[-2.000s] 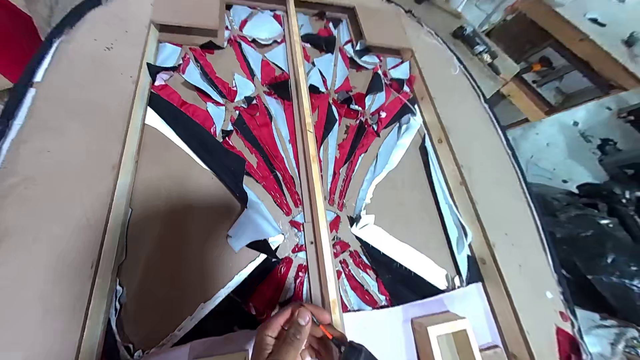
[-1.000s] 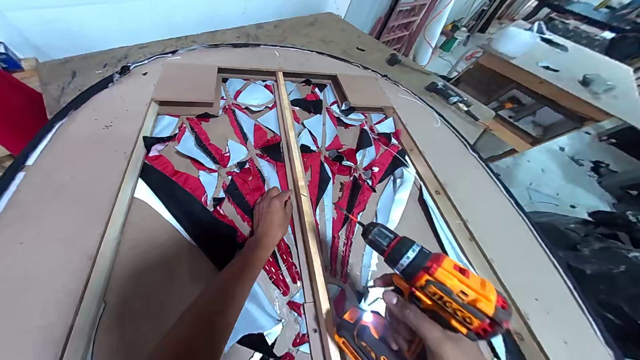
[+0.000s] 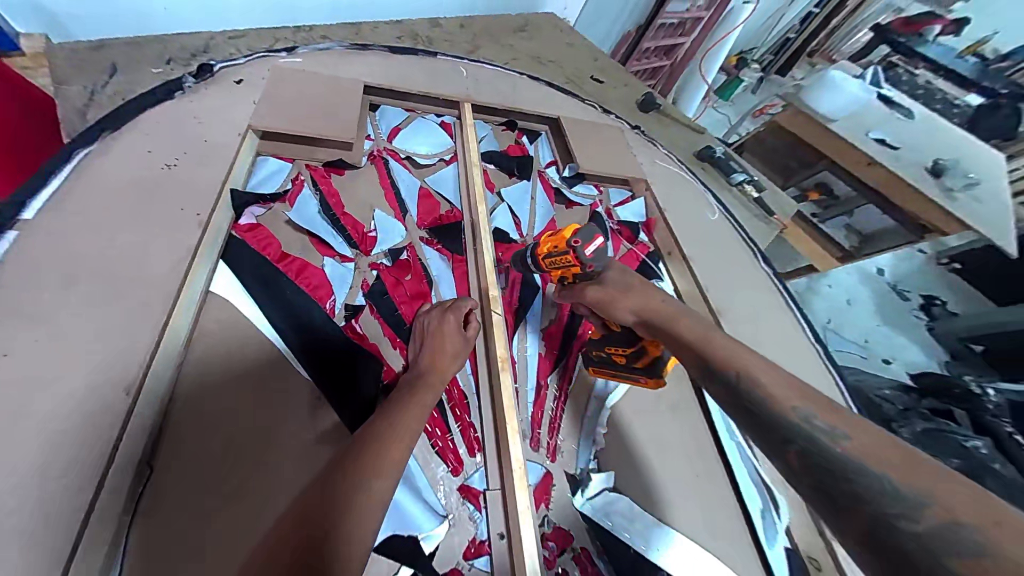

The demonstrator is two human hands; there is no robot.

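Note:
My right hand (image 3: pixel 604 296) grips the handle of an orange and black cordless drill (image 3: pixel 568 256), whose chuck points left toward the long wooden batten (image 3: pixel 498 344) down the panel's middle. Against the batten's left side rests my left hand (image 3: pixel 444 332), its fingers curled near the wood; whether they hold anything small is hidden. Under both hands, red, black and pale blue-white fabric pieces (image 3: pixel 404 284) are stapled to the board around cut-out shapes. The drill's bit tip cannot be made out.
A wooden frame (image 3: pixel 188 304) borders the fabric area, with flat board blocks (image 3: pixel 308 104) at its top corners. Another power tool (image 3: pixel 732 170) lies on the bench at the right. Beyond stands a white-topped table (image 3: pixel 904 152); a person (image 3: pixel 928 24) is in the far background.
The drill in my right hand has moved up the panel and turned to point left at the batten. Two seconds ago one hand was at the batten's lower end with a small orange-marked item.

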